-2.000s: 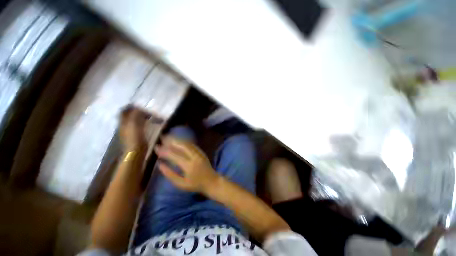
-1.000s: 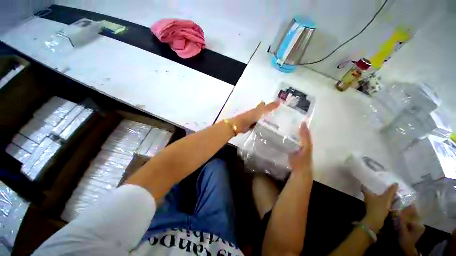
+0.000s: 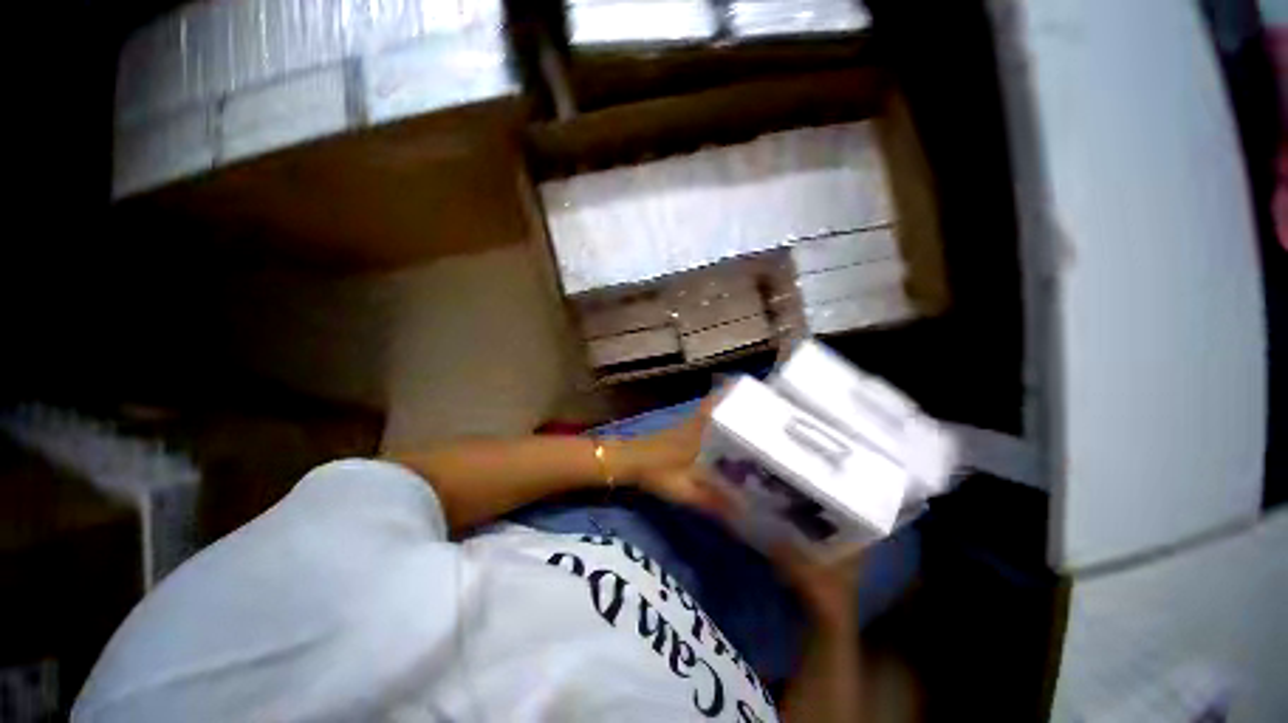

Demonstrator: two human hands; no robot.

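Note:
A bagged white retail box [image 3: 808, 449] with a dark picture on its broad face is held over my lap, with another white box or wrapped part [image 3: 869, 410] beside it. My left hand [image 3: 685, 459] grips its left side. My right hand [image 3: 817, 572] is blurred and holds it from below at the near right; its fingers are partly hidden by the box. An open brown carton [image 3: 915, 212] lies just beyond, with a row of wrapped white boxes [image 3: 720, 201], more at its right side, and a lower brownish section at the near side.
Another brown carton [image 3: 367, 184] with wrapped white boxes is at the upper left. Part of a further one [image 3: 643, 20] shows at the top. The white bench [image 3: 1151, 283] runs down the right, its edge beside the open carton. A ridged pale object [image 3: 163, 494] is at lower left.
The view has turned left from the bench to the cartons. My hands have brought the boxes from over the bench to above my lap, near the open carton.

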